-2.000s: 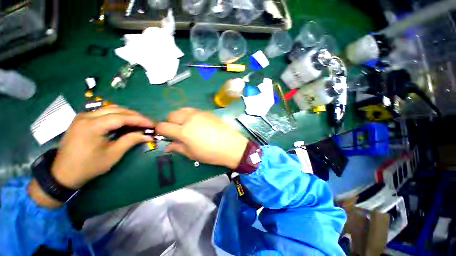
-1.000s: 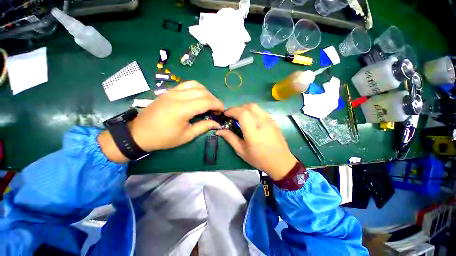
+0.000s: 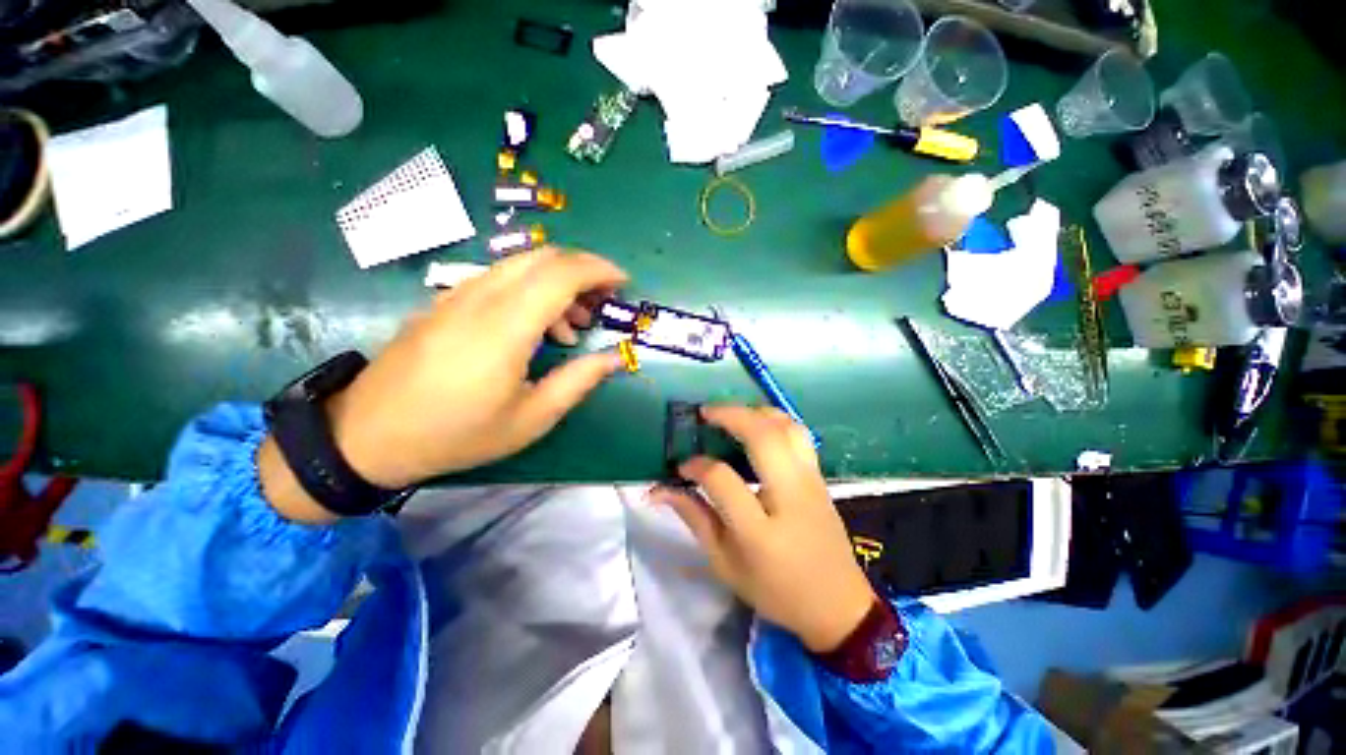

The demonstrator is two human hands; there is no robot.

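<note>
A small electronic device (image 3: 679,332) with a pale face, dark edges and an amber flex strip lies at my left fingertips. My left hand (image 3: 480,362) has its index finger and thumb around the device's left end. A flat black housing frame (image 3: 684,431) is on the mat just below the device. My right hand (image 3: 775,524) is at the frame's right and lower edges, fingers curled; whether it grips the frame is unclear. A blue pen-like screwdriver (image 3: 774,387) lies right of the device.
Flex parts (image 3: 520,195) and a dotted card (image 3: 405,210) lie left. A tissue (image 3: 691,74), yellow-handled driver (image 3: 945,143) and clear cups (image 3: 951,74) are at the back. An amber bottle (image 3: 918,221), dark tweezers (image 3: 952,387) and white bottles (image 3: 1171,210) are right.
My right hand has left the device and moved down to the black frame. My left hand stays at the device, whose pale face now shows. The blue screwdriver is now in plain view.
</note>
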